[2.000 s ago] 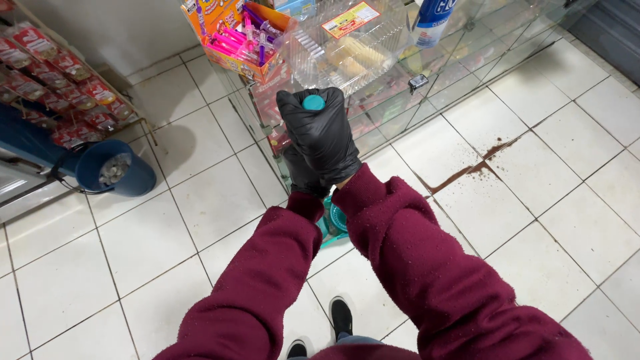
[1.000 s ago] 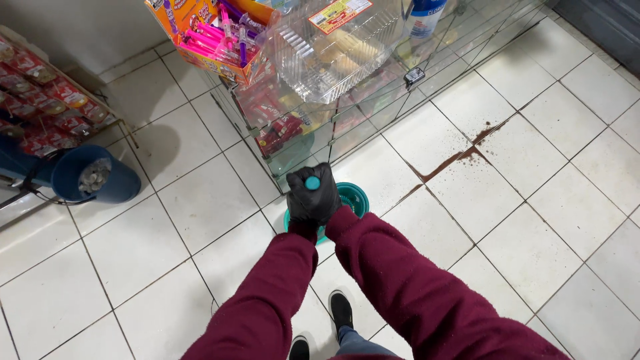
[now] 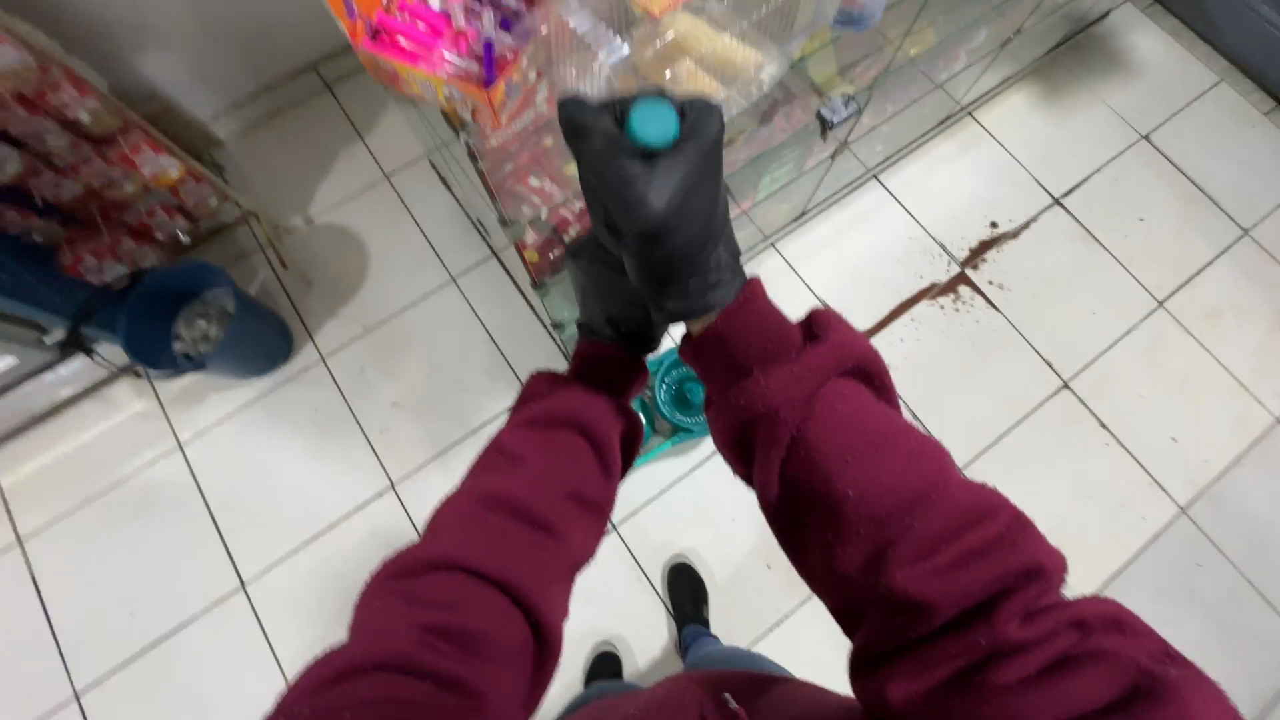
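Observation:
Both my hands wear black gloves and are stacked on an upright handle whose round teal end cap pokes out on top. My right hand is uppermost, closed around the handle just under the cap. Partly covered by it, my left hand grips lower down. Below my wrists, on the floor, part of a teal plastic bucket with a round spin basket shows between my maroon sleeves. The rest of the handle and its lower end are hidden behind my hands and arms.
A glass display case stands just ahead, bearing a candy box and a clear plastic food container. Reddish-brown residue marks the tiles at right. At left are a blue bucket and a rack of red packets.
My hands sank close over the teal bucket a second ago, and are now raised again with the handle. More of the spin basket was covered two seconds ago.

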